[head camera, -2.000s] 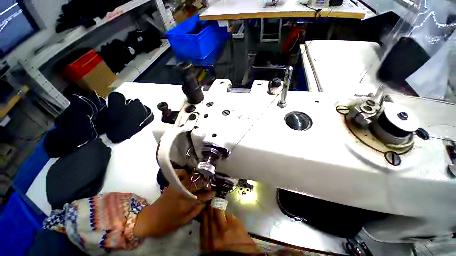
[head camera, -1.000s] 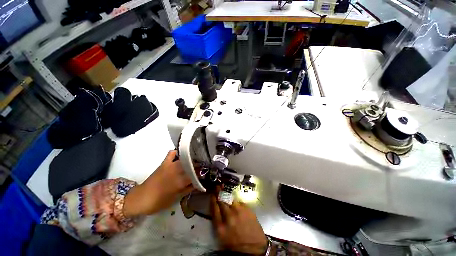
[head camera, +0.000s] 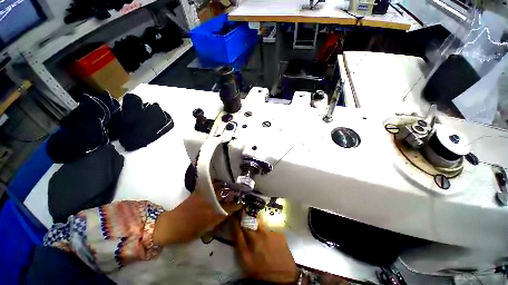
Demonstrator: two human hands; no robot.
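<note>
The white sewing machine (head camera: pixel 345 167) stands in front of me, its lamp lighting the bed right of the needle area. My left hand (head camera: pixel 192 218) reaches behind the white curved guard (head camera: pixel 205 170), its fingertips hidden by the head. My right hand (head camera: pixel 264 250) lies just right of it, fingertips at the presser foot area. The black workpiece (head camera: pixel 224 231) shows partly under and between both hands, and a dark part of it shows left of the guard. The needle itself is hidden.
A dark panel stack (head camera: pixel 83 181) lies on the table at left, with puffy black part-sewn pieces (head camera: pixel 143 121) beyond it. Snips (head camera: pixel 390 275) lie at the lower right. A blue bin (head camera: pixel 223 42) stands behind the machine. A black piece (head camera: pixel 356 236) shows beneath the machine arm.
Compared with one second ago, my left hand has moved slightly right and down, covering more of the workpiece. A dark part now shows left of the guard. My right hand has barely moved.
</note>
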